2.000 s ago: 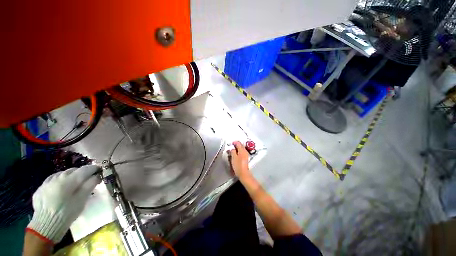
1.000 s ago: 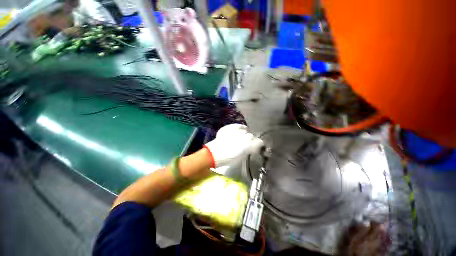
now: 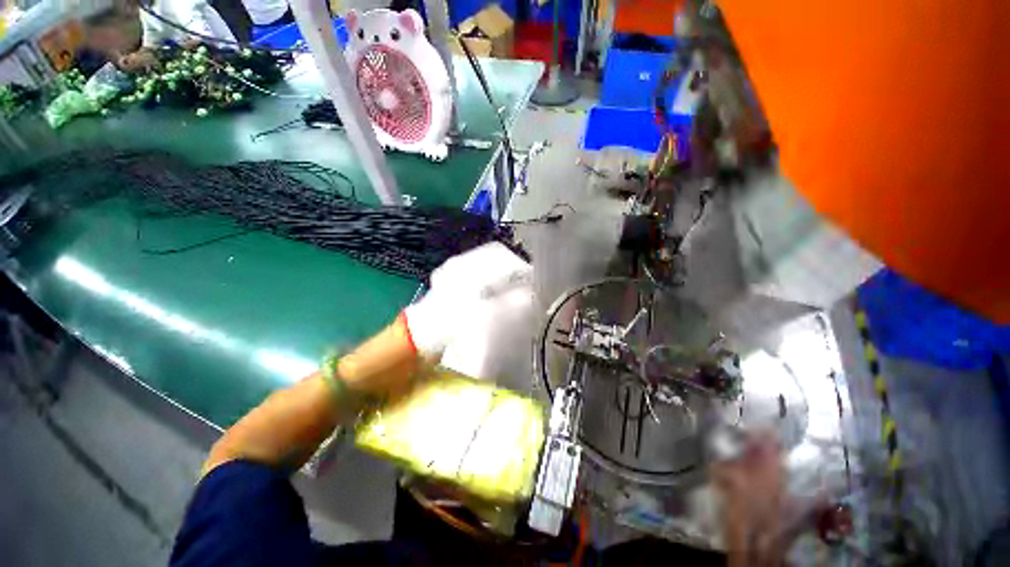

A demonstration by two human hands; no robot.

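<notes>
My left hand (image 3: 476, 297), in a white knit glove with a red cuff, is beside the end of the black cable bundle (image 3: 332, 222); its fingers are not clear. My right hand (image 3: 753, 476) is blurred at the right front of the round plate (image 3: 604, 437); I cannot tell whether it holds anything. A silver clamp fixture (image 3: 598, 338) with many parts stands over the plate. A silver slide (image 3: 556, 476) points at me beside the yellow wrapped pad (image 3: 465, 443), near my left forearm.
The green bench (image 3: 222, 321) lies left, with a pink-and-white fan (image 3: 393, 83) and a pale upright post (image 3: 343, 105). The orange cover (image 3: 886, 144) fills the upper right. Blue bins (image 3: 637, 83) stand behind. A red button (image 3: 833, 521) is at the right front corner. A person's arms show at top left.
The silver fixture now stands over the round plate, and the black-and-orange hoops no longer show. My left hand has moved slightly left, away from the slide's tip. My right hand is nearer the plate.
</notes>
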